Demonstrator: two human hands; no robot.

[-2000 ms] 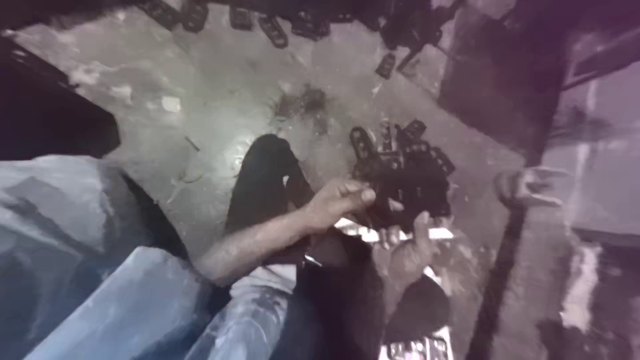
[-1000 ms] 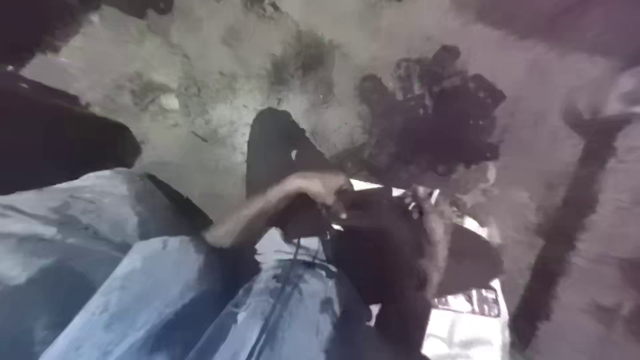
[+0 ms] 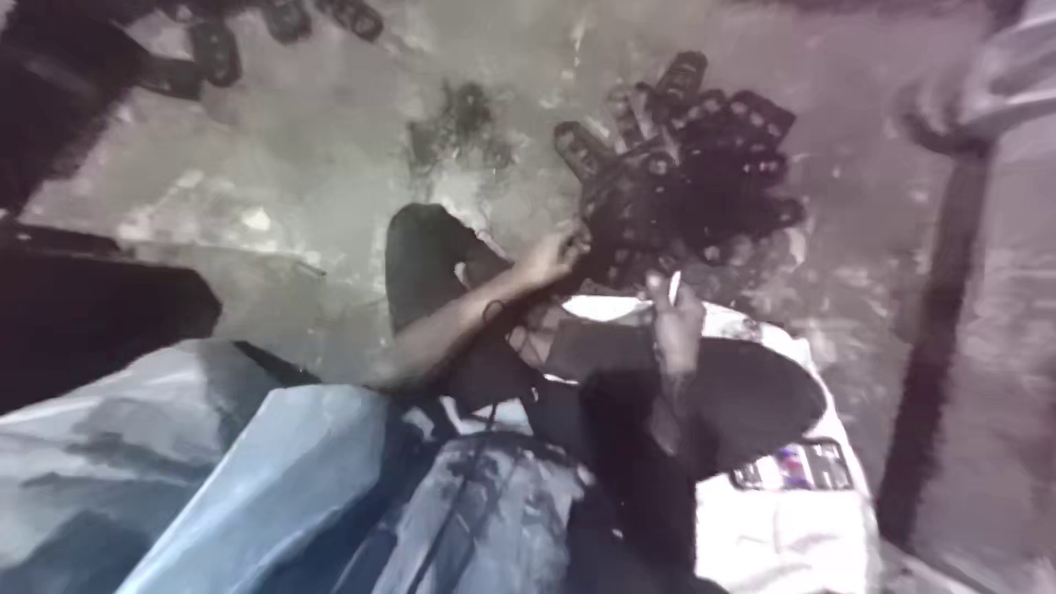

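My left hand (image 3: 561,252) reaches from the left, its fingers curled at the near edge of a heap of dark elongated parts (image 3: 685,181); whether it holds one of them is hard to tell. My right hand (image 3: 678,326) is at the near right side of the heap, with a small pale stick-like piece (image 3: 675,287) upright between its thumb and fingers. Below the hands lies a white sheet or sack (image 3: 784,536), partly hidden by my dark-clad knee (image 3: 742,396). The picture is blurred.
A phone-like device with a lit screen (image 3: 794,467) lies on the white sheet. More dark parts (image 3: 214,51) lie on the stained floor at the upper left. A dark bar (image 3: 940,330) runs down the right side, below a pale curved object (image 3: 1006,82).
Both hands have come apart a little and reach farther forward, at the heap's edge. The pale piece now shows in my right hand. The view has shifted.
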